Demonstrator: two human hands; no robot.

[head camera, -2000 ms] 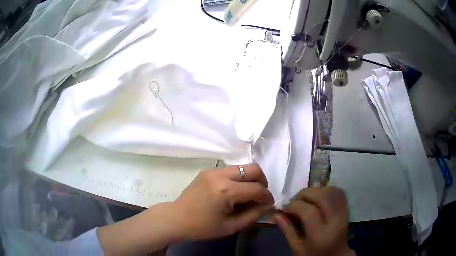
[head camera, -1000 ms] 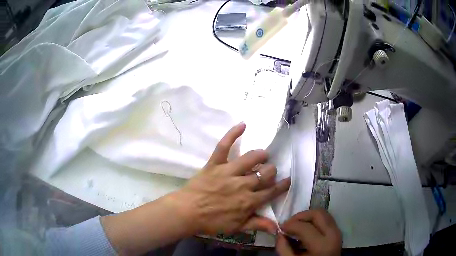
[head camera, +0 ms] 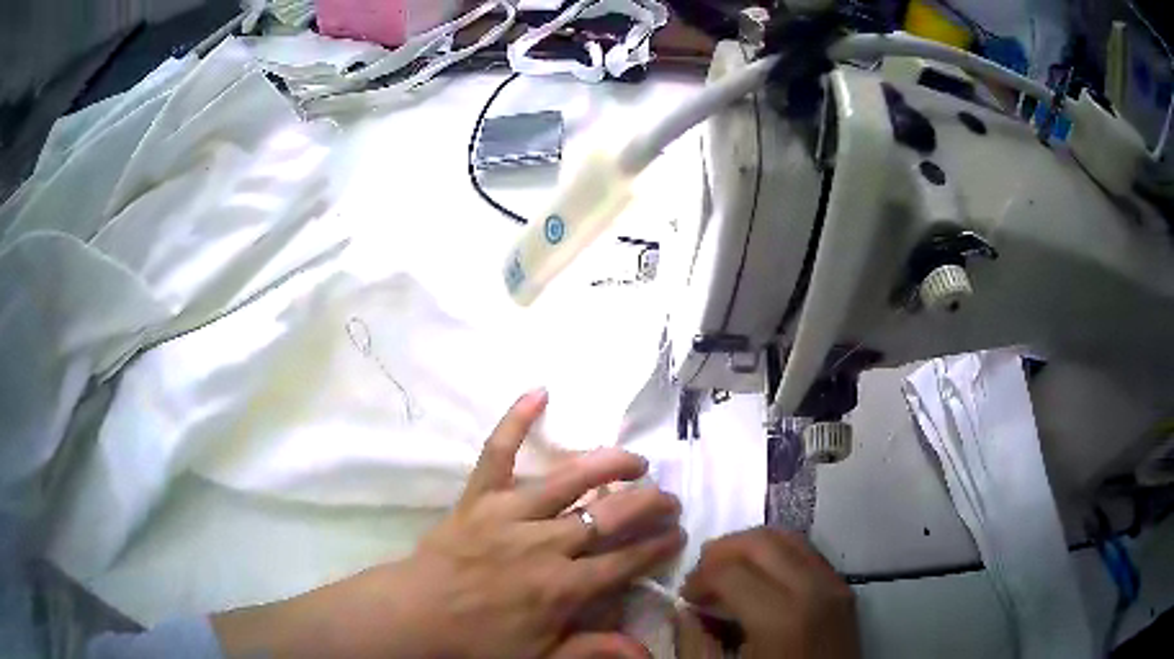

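Observation:
The large white garment piece point(head camera: 296, 399) lies crumpled left of the needle, with a loose thread loop on it. A white fabric strip point(head camera: 727, 464) runs from under the presser foot point(head camera: 689, 415) toward the front. My left hand point(head camera: 554, 554), with a ring, lies spread and flat on the cloth in front of the needle. My right hand point(head camera: 766, 599) is beside it on the right, fingers bent, pinching the front part of the strip near my left fingers. The exact grip is partly hidden by the fingers.
The sewing machine head point(head camera: 888, 219) stands right of centre, with its lamp point(head camera: 560, 232) to the left. A stack of cut strips point(head camera: 998, 489) lies right. Behind are a grey block point(head camera: 519, 139), a black cable, white loops point(head camera: 590, 39) and a pink box point(head camera: 380, 18). Something blue point(head camera: 1118, 579) lies far right.
My left hand has gone from curled beside my right hand to spread flat on the cloth. The view has tilted up, showing more of the machine and table back.

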